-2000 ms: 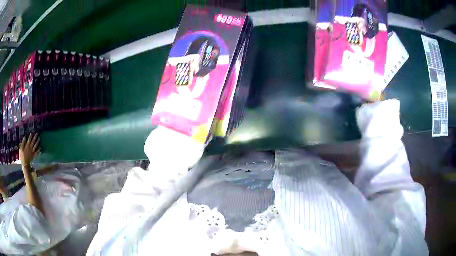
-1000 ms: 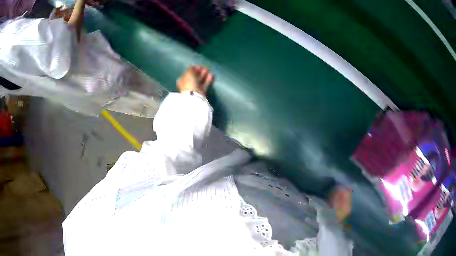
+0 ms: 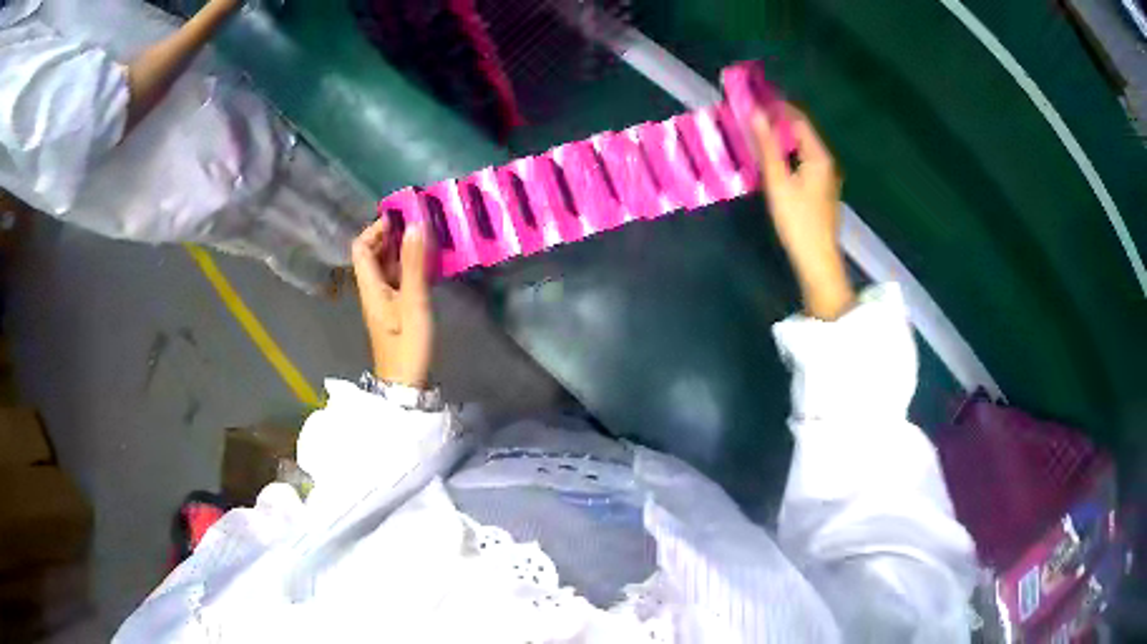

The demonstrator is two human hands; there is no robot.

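Note:
A row of several pink smartwatch boxes (image 3: 566, 189), pressed side by side with dark marks along their edges, is held up in front of me over the green bench. My left hand (image 3: 396, 296) grips the left end of the row. My right hand (image 3: 799, 189) grips the right end, which is slightly higher. The row is tilted and a little blurred. The fingers behind the end boxes are partly hidden.
More pink boxes (image 3: 1031, 472) lie on the green bench (image 3: 679, 327) at the lower right. Dark boxes with pink edges (image 3: 434, 63) stand at the top. A person in a pale smock (image 3: 189, 151) is at the upper left. Brown cartons (image 3: 32, 503) are on the grey floor.
Both my hands were empty over the bench one second ago; now they hold a row of boxes between them. Earlier, my hands were at separate box stacks. The view has swung left.

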